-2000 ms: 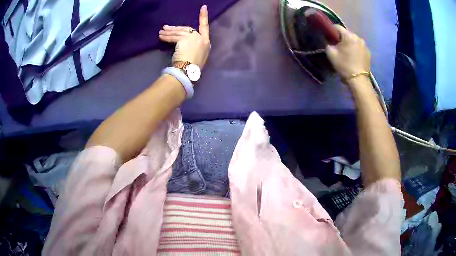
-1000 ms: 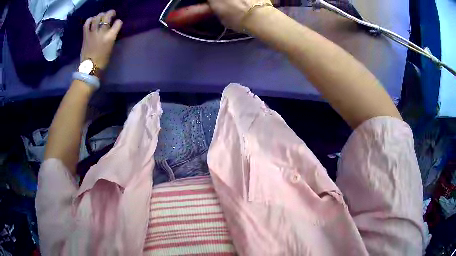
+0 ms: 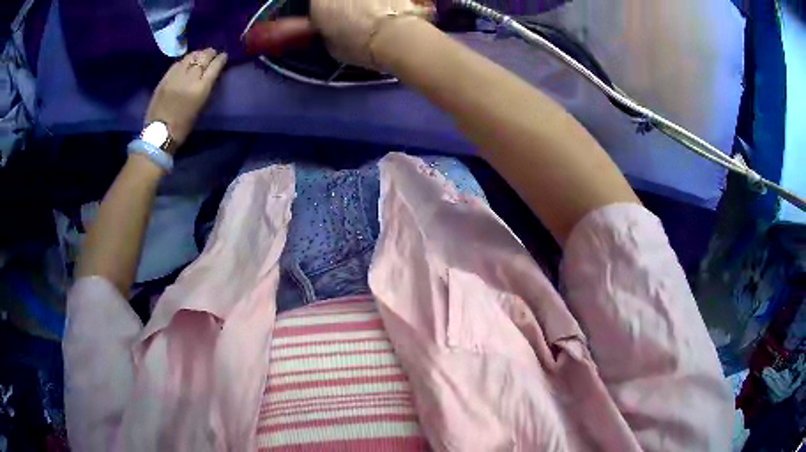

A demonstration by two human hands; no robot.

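The iron (image 3: 281,35), with a red-brown handle and a pale-rimmed dark body, is at the top centre, partly cut off by the frame edge. My right hand (image 3: 355,28) is closed round its handle. The deep purple garment (image 3: 106,44) lies at the upper left, with a small pale interfaced patch (image 3: 168,28) showing. My left hand (image 3: 187,84) rests at the garment's near edge, left of the iron, fingers slightly spread. Whether it pinches the cloth cannot be told. The iron's soleplate contact is hidden.
The lavender-grey table cover (image 3: 353,110) runs across the top, its front edge close to my body. A pale hose with a dark cable (image 3: 610,88) runs from the iron to the right edge. Blue-edged material (image 3: 769,79) is at the right. Fabric scraps (image 3: 760,344) lie below the table.
The iron and my right hand have moved far left from the table's right side onto the garment area. My left hand has moved left. Less pale interfacing shows now.
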